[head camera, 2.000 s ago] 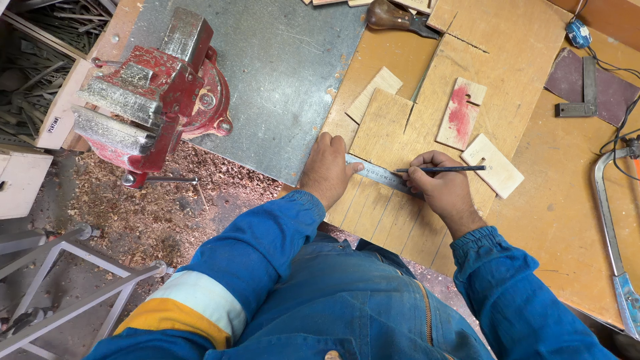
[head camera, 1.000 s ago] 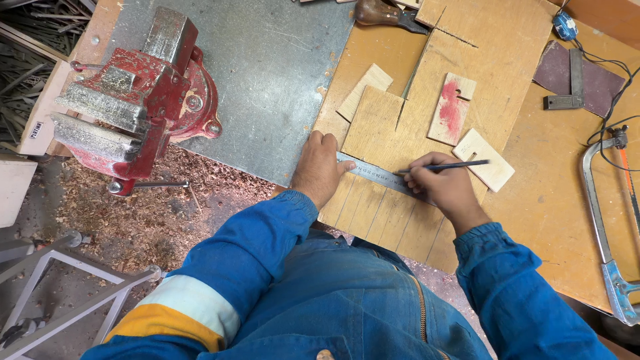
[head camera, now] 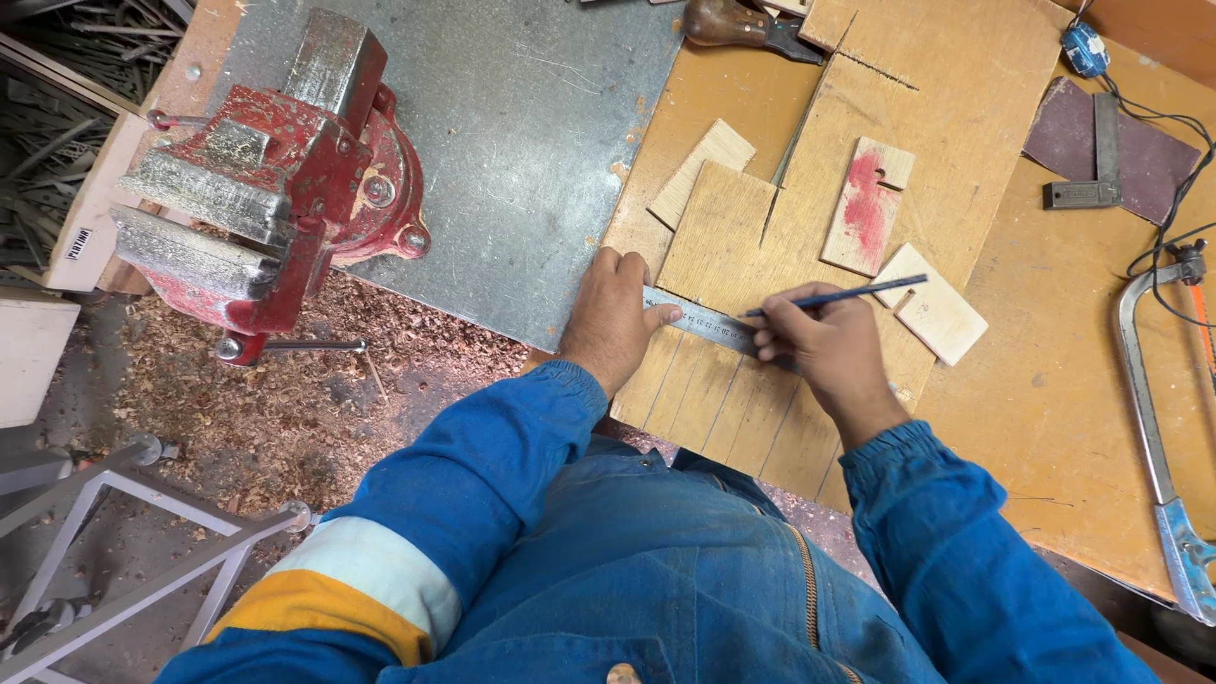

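A steel ruler (head camera: 708,323) lies across a plywood board (head camera: 727,223) that has saw cuts and several parallel pencil lines near its front edge. My left hand (head camera: 608,313) presses the ruler's left end, thumb on the metal and fingers at the board's edge. In my right hand (head camera: 822,342) is a dark pencil (head camera: 855,293), its tip at the ruler's upper edge; the fingers cover the ruler's right end. Right of the board's middle lie a small wooden piece with a red stain (head camera: 863,214) and a pale slotted wooden piece (head camera: 936,309). Another small wooden piece (head camera: 708,166) lies upper left.
A red bench vise (head camera: 313,180) stands at the left on a metal sheet (head camera: 503,123). A wooden-handled tool (head camera: 727,24) lies at the top. At the right are a try square (head camera: 1105,152) on sandpaper (head camera: 1054,128), a cable (head camera: 1183,190) and a hacksaw (head camera: 1140,380). Shavings cover the floor.
The pencil tip has moved left along the ruler's upper edge, away from my right fingers' earlier place. My left hand stays on the ruler's left end.
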